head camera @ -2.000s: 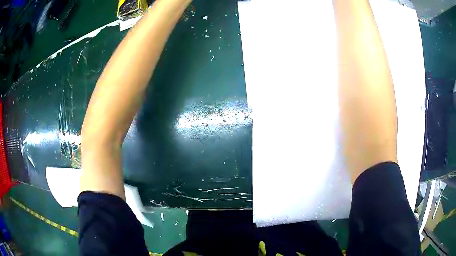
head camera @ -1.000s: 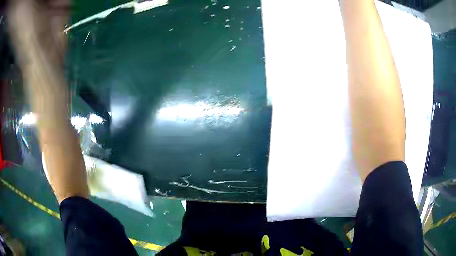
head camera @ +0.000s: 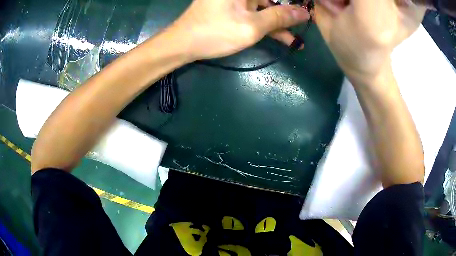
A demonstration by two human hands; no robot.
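My left hand (head camera: 227, 27) is at the top centre, its thumb and fingers closed around the end of a thin black cord (head camera: 240, 68). A small dark tip (head camera: 297, 43) shows at its lower fingertips. A small shiny part (head camera: 300, 4) shows between the hands at the top edge. My right hand (head camera: 357, 35) is close beside it with fingers curled; its fingertips and what they may hold are partly hidden and cut off by the frame. The cord curves under my left wrist. A folded black cord bundle (head camera: 168, 95) lies on the mat below my left forearm.
A glossy dark green mat (head camera: 240, 125) covers the bench. A large white foam sheet (head camera: 340, 165) lies at the right under my right forearm. A white foam pad (head camera: 132, 152) lies at the left front edge. Wrinkled clear film (head camera: 82, 67) is at the left.
My left hand has swung from the far left to the top centre, now with a cord. The right hand has come into view beside it. A cord bundle appears; the view has turned.
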